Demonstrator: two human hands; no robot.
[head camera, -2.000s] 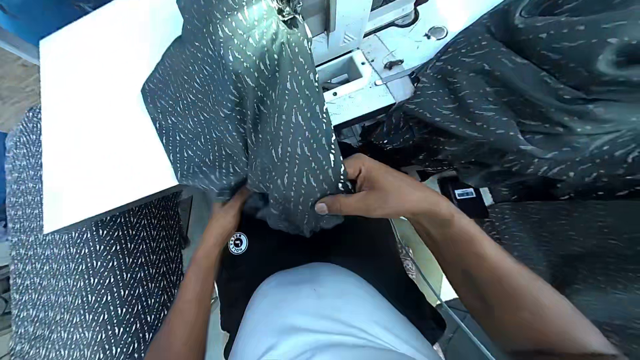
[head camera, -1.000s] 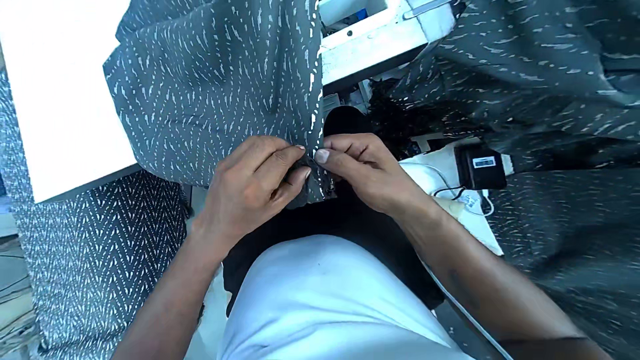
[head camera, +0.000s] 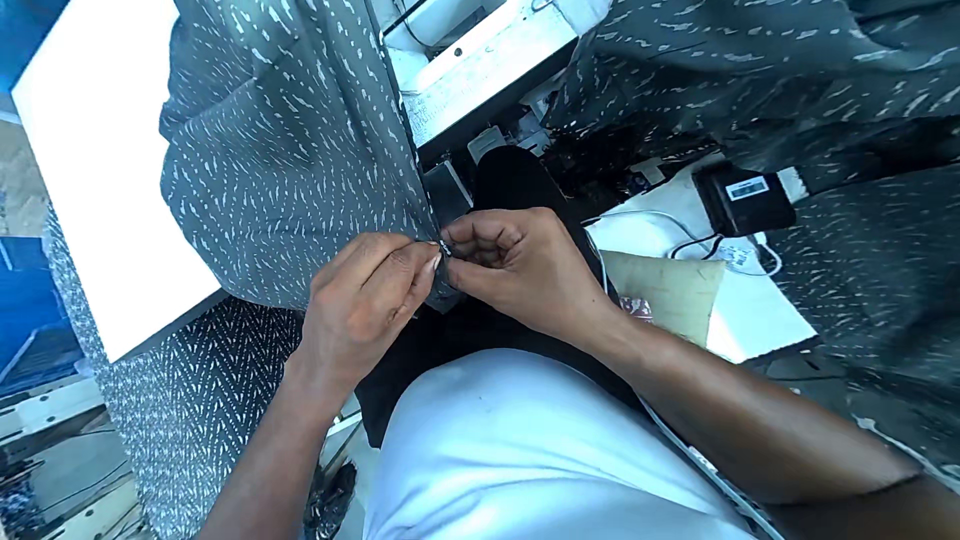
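A dark grey fabric with white flecks (head camera: 285, 165) hangs over the edge of a white tabletop and reaches down to my lap. Its dark edge runs down to my fingertips. My left hand (head camera: 367, 292) pinches the lower end of that edge between thumb and fingers. Right beside it, the fingertips of my right hand (head camera: 517, 270) are at the same spot, where a small dark and white bit of the edge shows between the two hands. Whether the right fingertips grip the cloth cannot be told.
The white tabletop (head camera: 97, 172) lies to the left, with herringbone-patterned fabric (head camera: 180, 420) below it. A white machine bed (head camera: 487, 67) stands ahead. To the right are more flecked fabric (head camera: 750, 60), a black box with a label (head camera: 750, 199), cables and a pale green pad (head camera: 664, 289).
Two seconds ago my hands were apart on the fabric's lower part; since then they have come together at its edge. The view has shifted nearer to the hands.
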